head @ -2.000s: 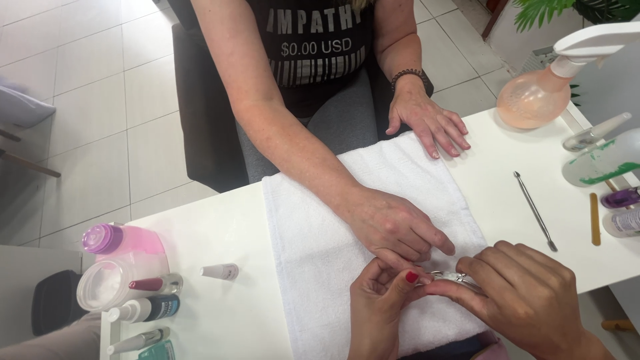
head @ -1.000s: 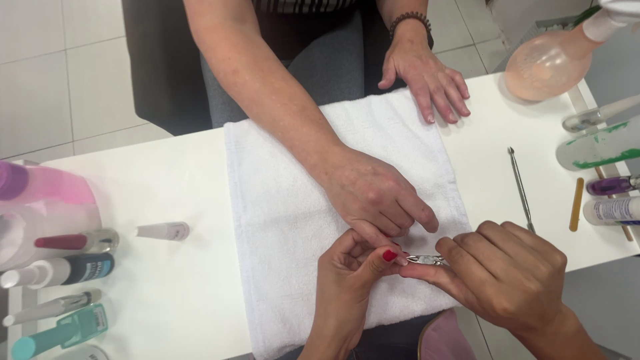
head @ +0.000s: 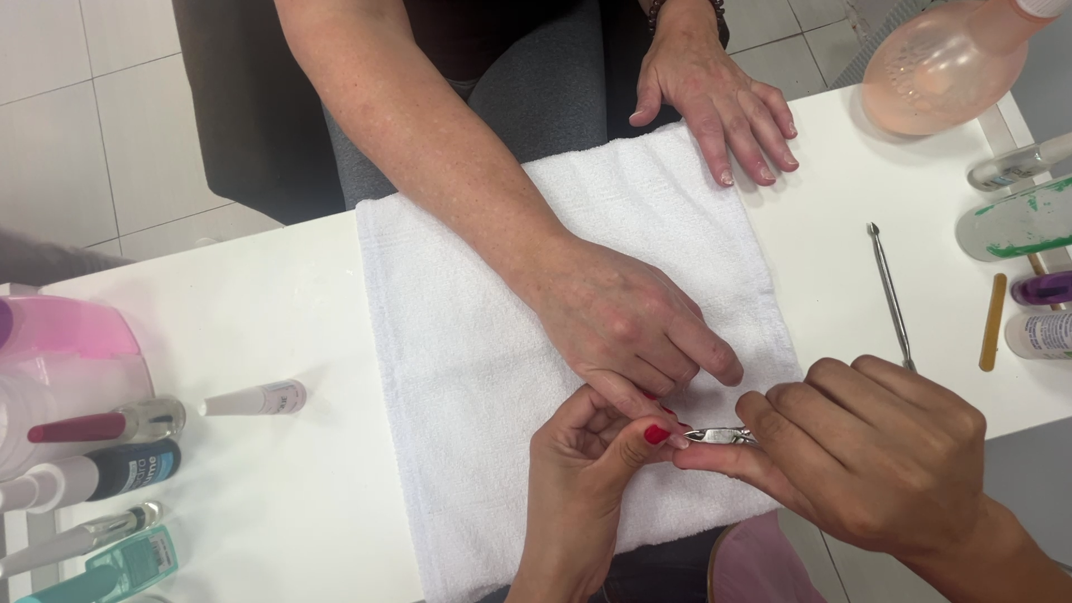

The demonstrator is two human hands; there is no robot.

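My left hand [head: 586, 469], with red nail polish, pinches a fingertip of the other person's hand [head: 628, 318] above a white terry towel [head: 469, 368]. In my right hand [head: 871, 452] is a pair of metal cuticle nippers [head: 718, 435]; its jaws meet that fingertip at the nail, and its handles are mostly hidden under my fingers. My right thumb reaches close to the same fingertip. The person's other hand [head: 729, 109] lies palm down across the towel's far right corner and the white table.
A metal cuticle pusher [head: 889, 293] and a nail file [head: 992, 322] lie at the right, near several bottles and a peach spray bottle [head: 942, 71]. At the left, a small polish bottle [head: 260, 399] lies near a pink container [head: 75, 335] and a teal bottle [head: 151, 559].
The view has moved closer to the table. Both my hands stay at the person's fingertip, with the nippers still in my right hand. The person's other hand remains at the towel's corner.
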